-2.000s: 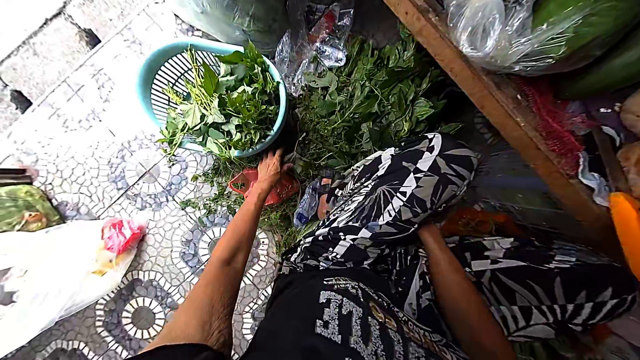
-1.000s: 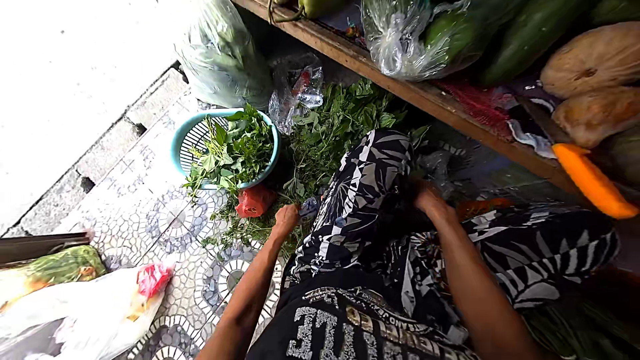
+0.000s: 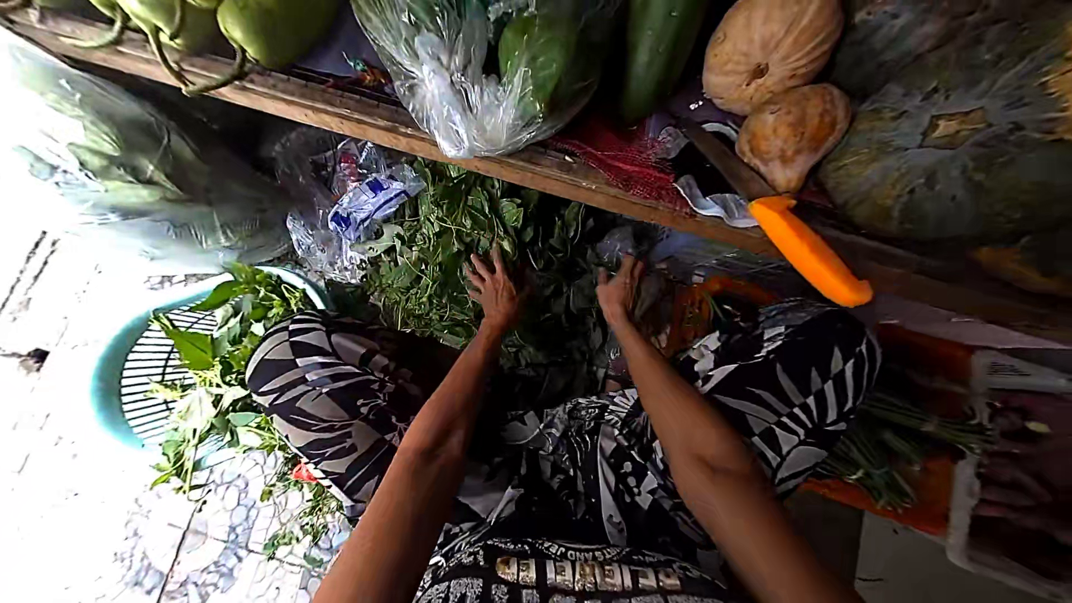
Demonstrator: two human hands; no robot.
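Both of my hands reach forward between my knees, over a heap of leafy green stems [image 3: 435, 243] below the wooden shelf edge. My left hand [image 3: 496, 289] has its fingers spread on or just above the leaves. To its right, my right hand [image 3: 620, 286] is also spread, beside a clear plastic bag at the heap's right side. Neither hand shows anything in its grip. A turquoise plastic basket [image 3: 109, 381] holding leafy greens [image 3: 201, 347] stands on the tiled floor left of my left knee.
The wooden shelf edge [image 3: 360, 126] crosses above my hands, bearing bagged green produce [image 3: 536, 59] and squashes [image 3: 775, 50]. An orange-handled knife [image 3: 808, 251] juts over it. A large plastic bag of greens [image 3: 142, 167] stands upper left; crumpled plastic [image 3: 368, 201] lies near the heap.
My left hand has moved from beside the basket to the heap between my knees. My right hand has come forward from near my right knee. The view has shifted right.
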